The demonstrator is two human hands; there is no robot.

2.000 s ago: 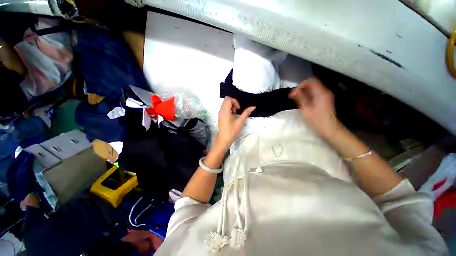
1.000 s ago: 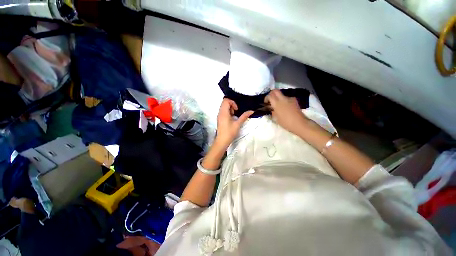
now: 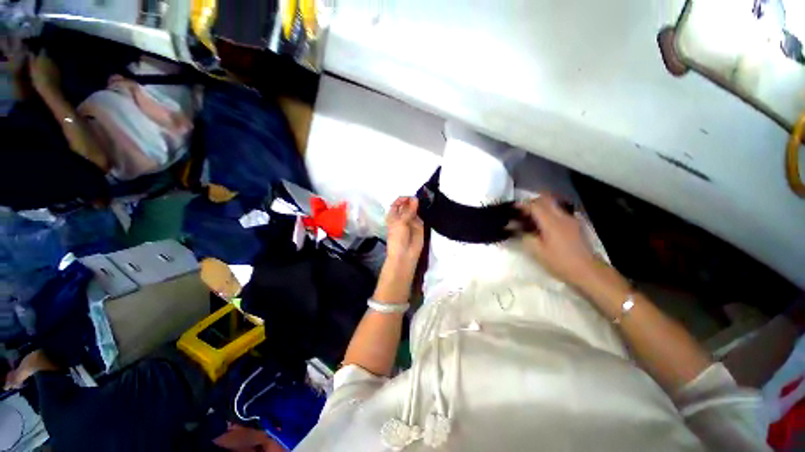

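The black fabric band (image 3: pixel 470 222) lies curved across my pale-clothed lap, below the white table edge. My left hand (image 3: pixel 404 222) pinches the band's left end between thumb and fingers. My right hand (image 3: pixel 552 234) is at the band's right end with fingers bent onto it; its fingertips are blurred. Whether the right hand also holds a small tool or a thread cannot be told.
The white table (image 3: pixel 530 97) crosses above my lap, with a machine part (image 3: pixel 737 66) at top right. At left are a red scrap (image 3: pixel 326 218), a grey box (image 3: pixel 154 296), a yellow-framed device (image 3: pixel 221 339), dark cloth and another person's arm (image 3: pixel 71 119).
The view has shifted, showing more of the table and the neighbouring person. My right hand has moved from the band's middle to its right end. My left hand remains at the left end.
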